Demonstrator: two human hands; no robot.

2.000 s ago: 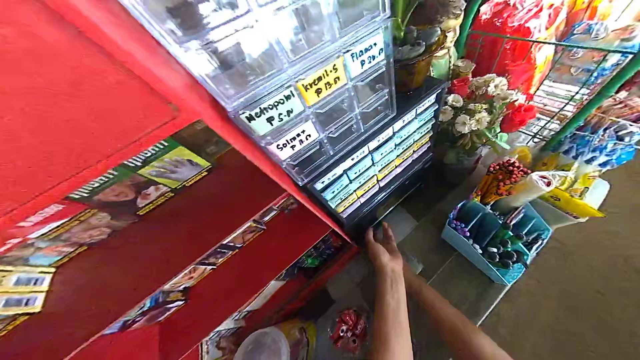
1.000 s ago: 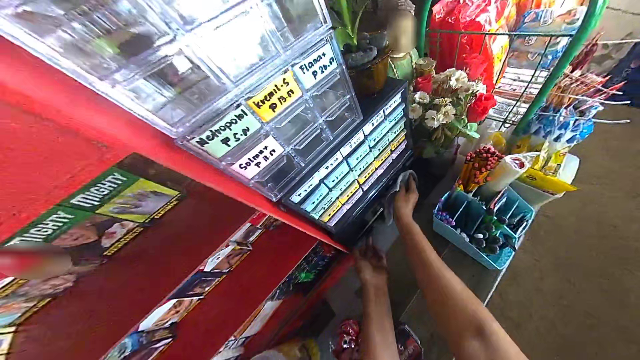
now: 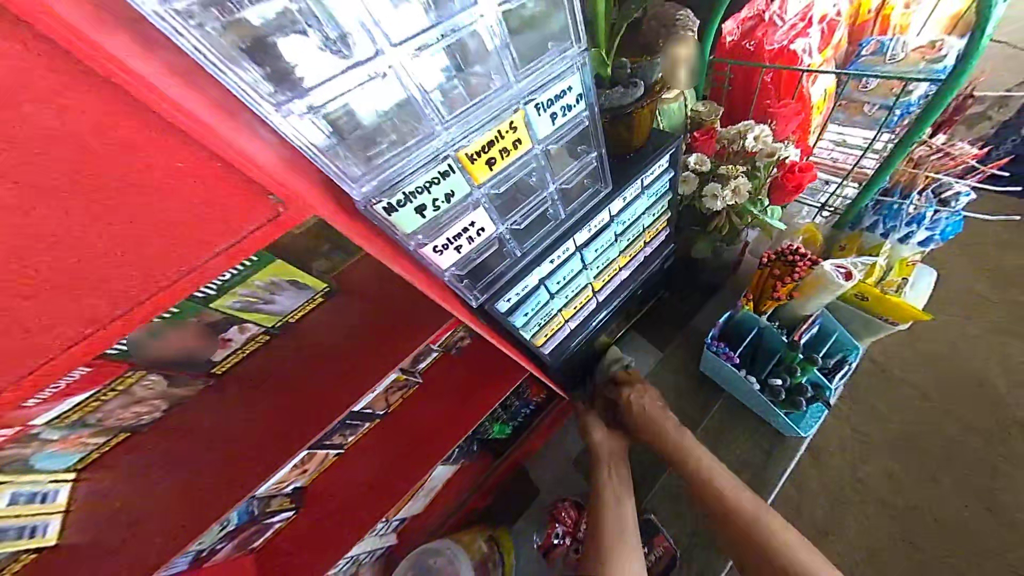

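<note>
A small greyish cloth point(image 3: 614, 364) sticks out beyond the fingers of my right hand point(image 3: 640, 408), which grips it low beside the base of a black drawer unit point(image 3: 592, 340). Close against it on the left is my left hand point(image 3: 598, 424); its fingers are partly hidden, so their hold cannot be made out. Rows of white, blue, yellow and pink labels cover the fronts of the black unit. Clear plastic drawers point(image 3: 512, 192) with handwritten labels stand above and to the left of it.
A light-blue divided basket point(image 3: 756, 392) of pens or markers stands right of my forearms on the tiled counter point(image 3: 688, 472). Behind it are artificial flowers point(image 3: 736, 176) and a green wire rack point(image 3: 912, 120). Red packets point(image 3: 564, 524) and a plastic jar point(image 3: 448, 556) lie nearer; a red cabinet point(image 3: 240, 416) borders the left.
My right hand, with the cloth, has come down from the front of the black unit to beside my left hand. Two seconds ago the hands were also close together near the unit's base.
</note>
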